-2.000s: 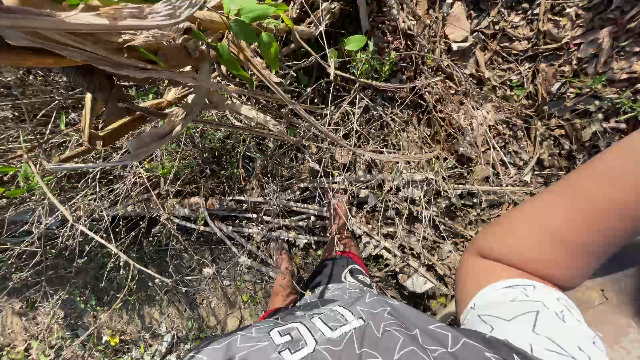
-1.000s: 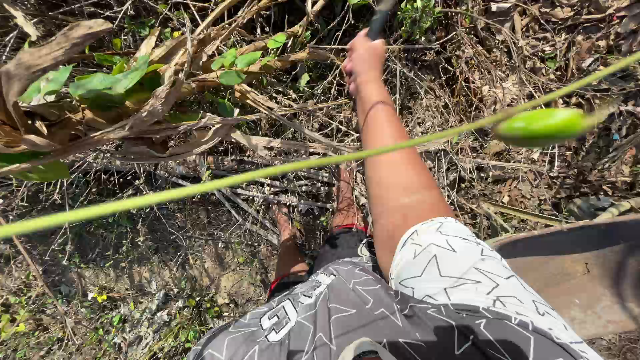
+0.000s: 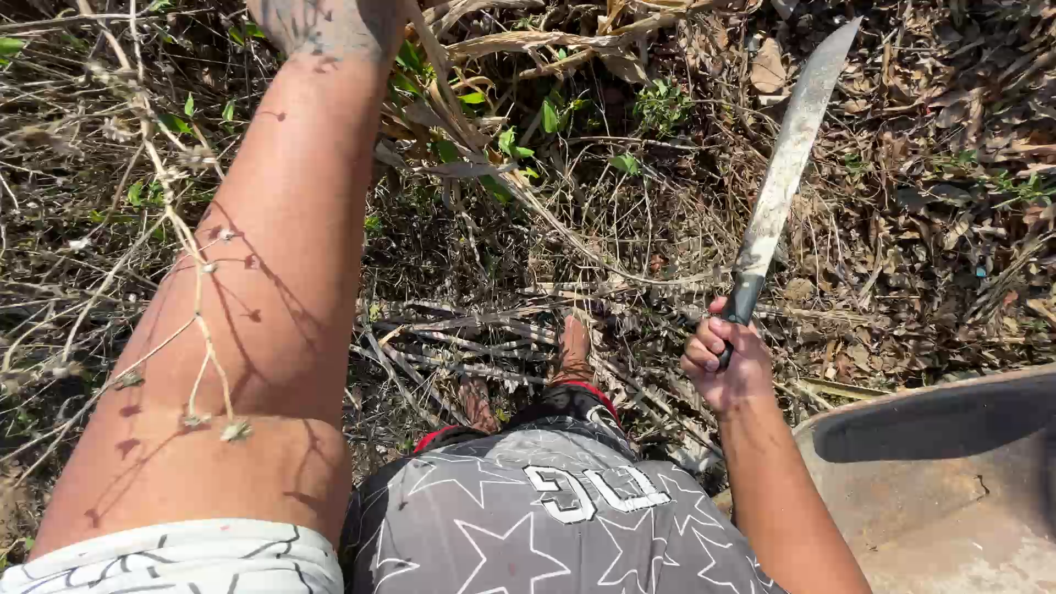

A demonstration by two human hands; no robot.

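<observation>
My right hand [image 3: 726, 359] is closed around the dark handle of a machete [image 3: 788, 157], whose worn, stained blade points up and away to the right over leaf litter. My left arm reaches far forward; only the wrist and back part of my left hand [image 3: 330, 29] show at the top edge, and the fingers are out of frame. Beside that hand are dry leaves and stalks [image 3: 528, 45]. A thin dry stem with small seed heads [image 3: 198, 280] hangs across my left forearm and throws shadows on it.
Bare feet [image 3: 575, 346] stand among cut dry stalks [image 3: 470, 346]. A worn basin-like container with a raised rim [image 3: 924, 388] lies at the lower right. Tangled dry twigs [image 3: 66, 190] spread at the left, and brown leaf litter [image 3: 932, 272] covers the right side.
The right hand with the machete has come back from the top centre to the right side, and the blade now shows. The left arm has come into view. The green stem and pod have left the view.
</observation>
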